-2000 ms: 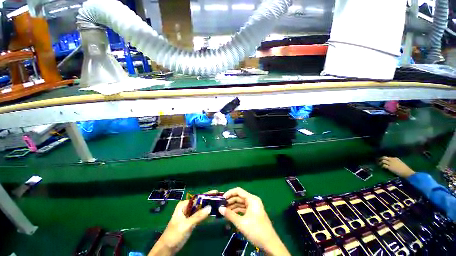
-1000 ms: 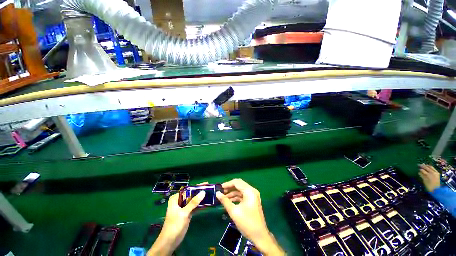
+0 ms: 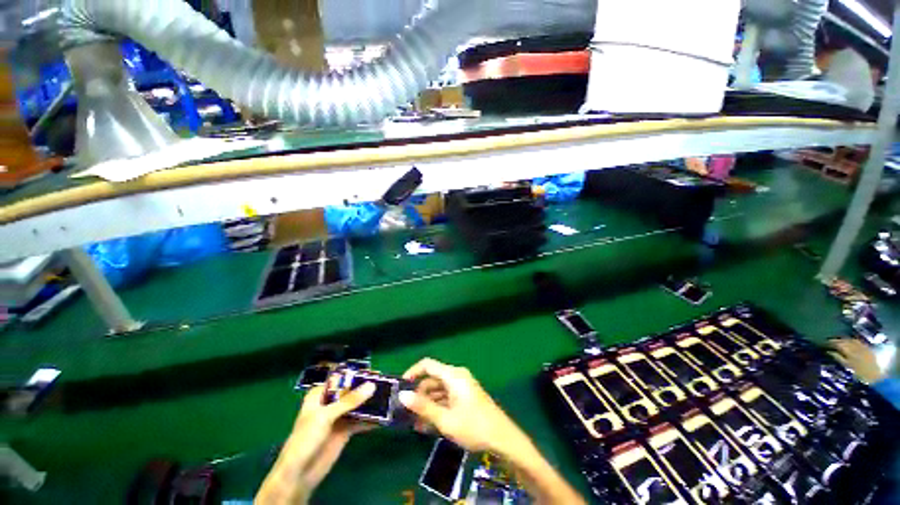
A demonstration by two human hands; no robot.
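Observation:
An LCD module, a dark face with a pale edge, is held in front of me. My left hand grips it with the thumb on its face. My right hand has its fingers curled at the right end of the piece; whether they grip it I cannot tell. What lies under the LCD is hidden by my fingers. A loose LCD module lies below my right wrist, beside small bright parts. More dark modules lie just behind my left hand.
A black blister tray with rows of housings stands at right. Another person's hand is at its far right. Single phones lie on the green surface. Dark red housings lie lower left. A white-edged shelf crosses ahead, with a ribbed hose above.
The view has turned to the right, so the scene sits further left. The held piece is tilted more, and my right fingers have curled more at its right end.

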